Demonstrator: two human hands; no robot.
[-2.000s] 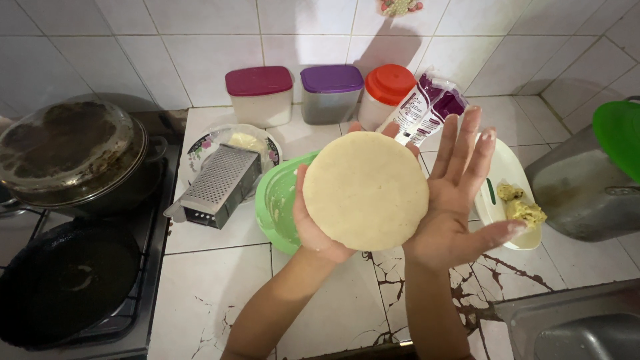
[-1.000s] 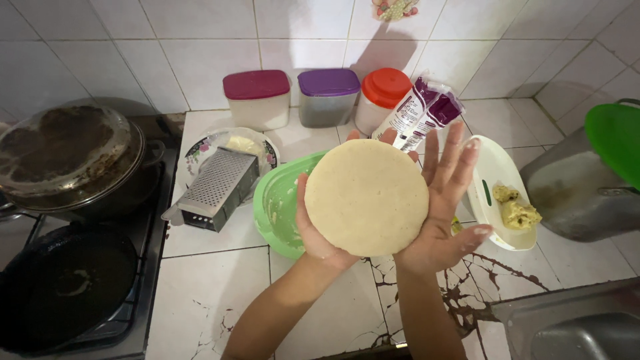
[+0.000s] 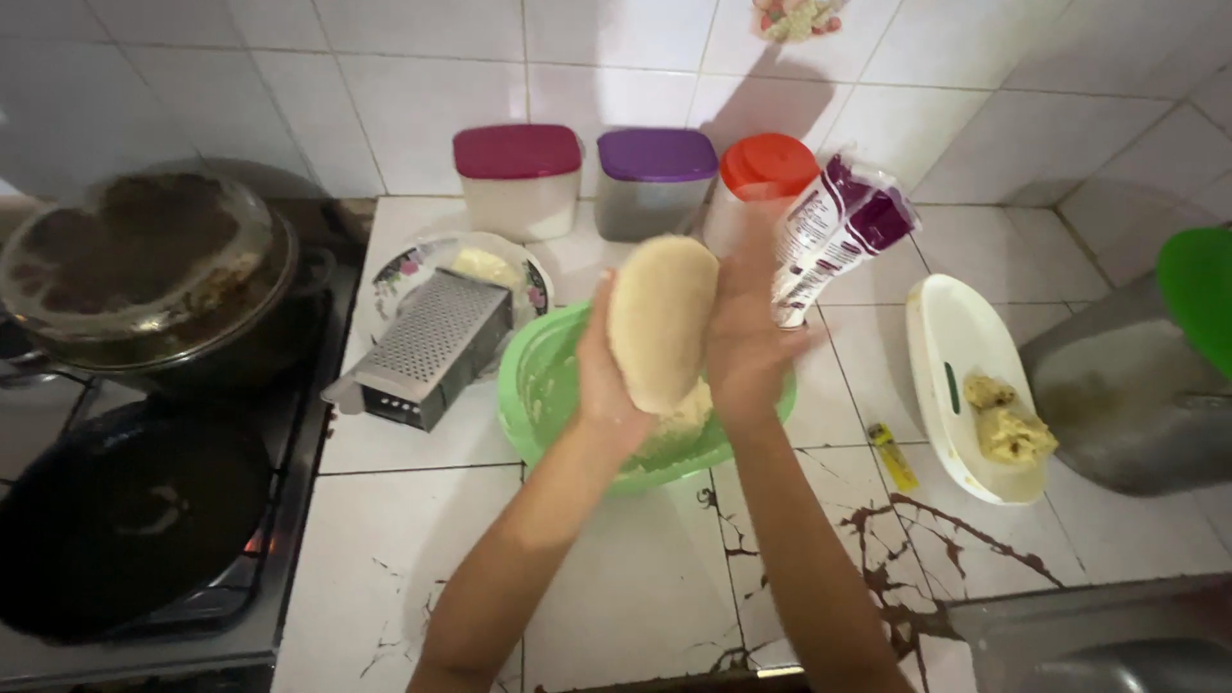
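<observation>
A round, flat disc of pale dough is held up over a green plastic bowl, tilted so that it looks like a narrow oval. My left hand supports it from the left and below. My right hand, blurred, is at the disc's right edge with its fingers spread; whether it touches the dough cannot be told. More dough lies in the bowl. Left of the bowl, a metal box grater rests on a flowered plate beside a pale yellow piece of food.
A black pan sits over a lit burner, with a lidded pot behind. Lidded containers and a purple-white plastic bag stand near the wall. To the right are a yellow lighter, a white dish, a large metal pot and a sink.
The dough disc, which faced the view as a full circle, is now tilted nearly edge-on. My hands have turned with it, and more of the green bowl and the yellow lighter show.
</observation>
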